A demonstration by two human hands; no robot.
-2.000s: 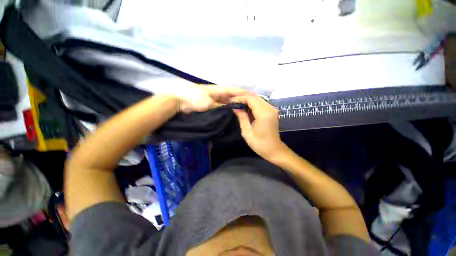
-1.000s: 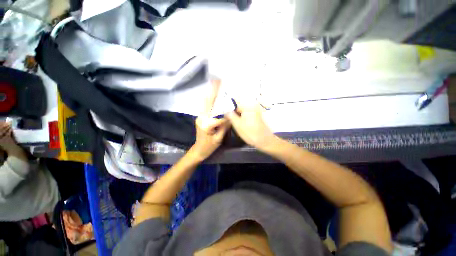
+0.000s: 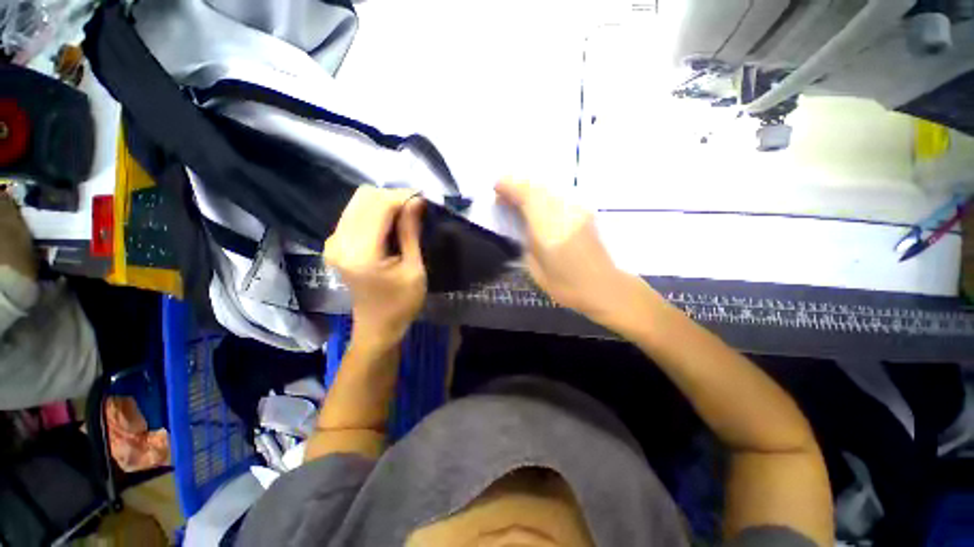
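Note:
A grey-white garment piece [image 3: 283, 128] with black bands lies on the left of the white table and hangs over its front edge. A long black strip [image 3: 240, 160] runs across it to my hands. My left hand [image 3: 379, 251] grips the black cloth, thumb and fingers pinched. My right hand [image 3: 550, 240] is at the strip's right end, slightly blurred; whether its fingers hold the cloth cannot be told. The presser foot and needle area [image 3: 756, 102] of the sewing machine [image 3: 812, 37] is up and right of my hands.
Snips [image 3: 935, 230] lie at the right. A measuring scale [image 3: 748, 310] runs along the front edge. A yellow-edged board [image 3: 150, 230] and a dark device with a red disc [image 3: 37, 128] are at the left. A blue basket [image 3: 203, 417] stands below. Another person's sleeve [image 3: 48, 331] shows at left.
My hands have moved apart, the left to the left and up. The black cloth now stretches between them, where a small pale part showed before. The view has shifted, showing more of the machine.

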